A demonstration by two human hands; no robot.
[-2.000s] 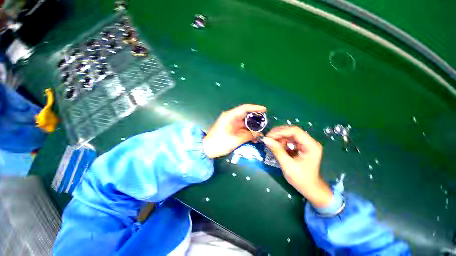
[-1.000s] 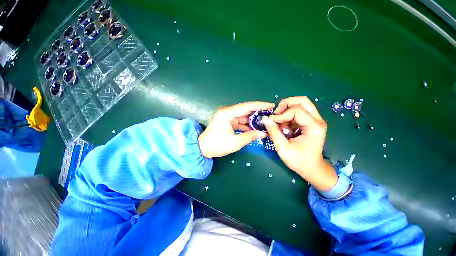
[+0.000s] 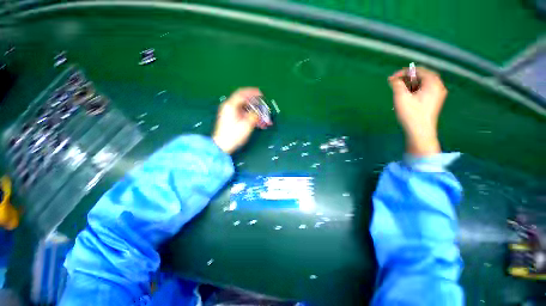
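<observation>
My left hand [image 3: 238,116] holds a round housing [image 3: 260,111] at its fingertips above the green surface; motion blur hides its detail. My right hand [image 3: 421,98] is raised far to the right, near the rail. Its fingers are closed around a small pale-tipped thing [image 3: 412,73], possibly tweezers; most of it is hidden. The blue adhesive sheet [image 3: 272,192] with white pieces lies on the green surface between and below the hands.
A clear blister tray [image 3: 112,141] partly filled with housings lies left, a yellow object [image 3: 7,206] beside it. Small modules [image 3: 334,144] lie beyond the sheet. Tiny white bits are scattered around. A dark and yellow object [image 3: 527,258] is at far right. A pale rail [image 3: 335,28] curves behind.
My hands have parted. The right hand has moved far right and away from me; the left has moved left with the housing. The adhesive sheet is uncovered. The view has shifted right.
</observation>
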